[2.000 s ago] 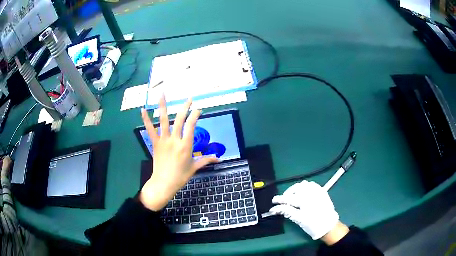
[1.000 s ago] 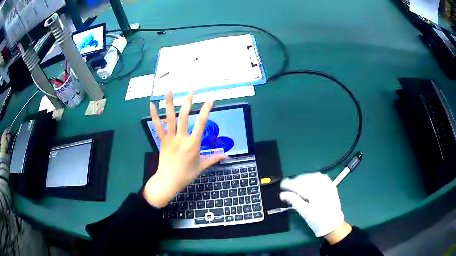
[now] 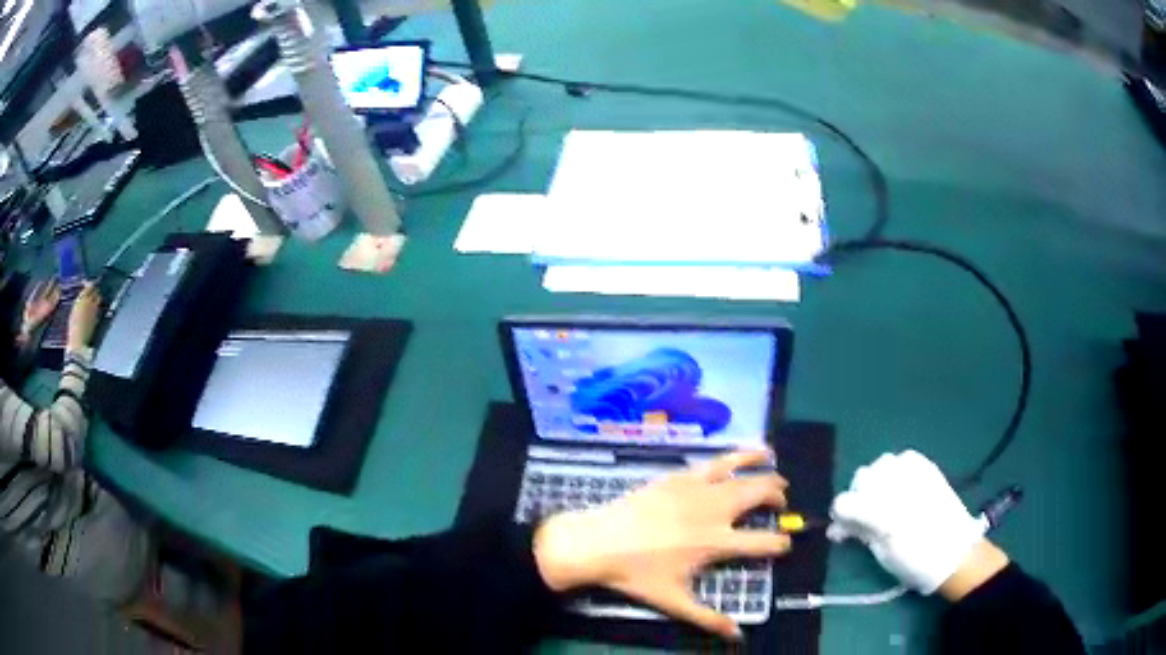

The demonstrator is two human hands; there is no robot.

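Observation:
The mini laptop (image 3: 650, 384) stands open on a black foam mat (image 3: 812, 448), its screen showing a blue desktop. My bare left hand (image 3: 671, 531) lies spread across the right part of the keyboard, hiding many keys. My gloved right hand (image 3: 910, 522) is right of the laptop, its fingertips closed on the black cable (image 3: 1020, 346) just behind the yellow-marked plug (image 3: 792, 522) at the laptop's right edge. A white lead (image 3: 838, 599) runs from the laptop's front right side under the glove; a black end (image 3: 1004, 507) shows beyond it.
A clipboard with white sheets (image 3: 684, 192) lies behind the laptop. Closed laptops (image 3: 272, 388) on black mats are at left. A small monitor (image 3: 380, 79), power strip (image 3: 437, 132) and pen cup (image 3: 304, 192) stand back left. Another person's striped sleeve (image 3: 54, 429) shows far left.
My left hand has moved down from in front of the screen onto the keyboard. My right hand's fingertips have closed at the black cable by its plug. The view has swung left.

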